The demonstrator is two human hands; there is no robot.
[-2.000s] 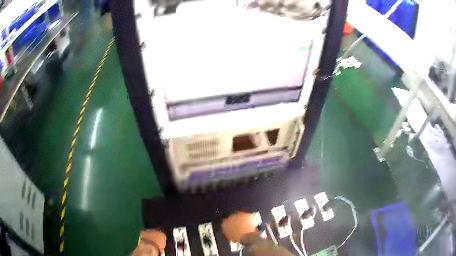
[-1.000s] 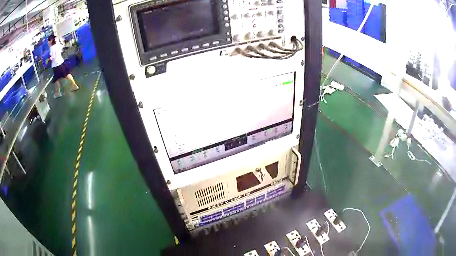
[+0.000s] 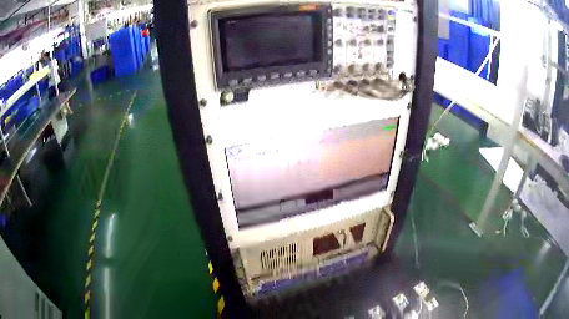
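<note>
Neither my left hand nor my right hand is in the picture. Several white sockets show at the bottom edge, cut off and blurred; the rightmost socket (image 3: 426, 295) is the clearest. Dark shapes near them are too blurred to tell. A thin white cord (image 3: 465, 298) loops to the right of the sockets. The sockets stand on the black panel (image 3: 337, 302) in front of the rack. Above it, the wide monitor (image 3: 315, 168) is lit pale pink and grey.
The black-framed equipment rack (image 3: 187, 149) holds an oscilloscope (image 3: 271, 40) with a dark screen and a beige test unit (image 3: 312, 249). A blurred blue tray (image 3: 508, 293) lies at lower right. A yellow-black striped line (image 3: 93, 240) crosses the green floor. Benches stand at both sides.
The view has tilted up. Both hands, seen two seconds ago at the sockets, are out of the picture. The screen has turned from white to pinkish grey. The walking person is no longer visible.
</note>
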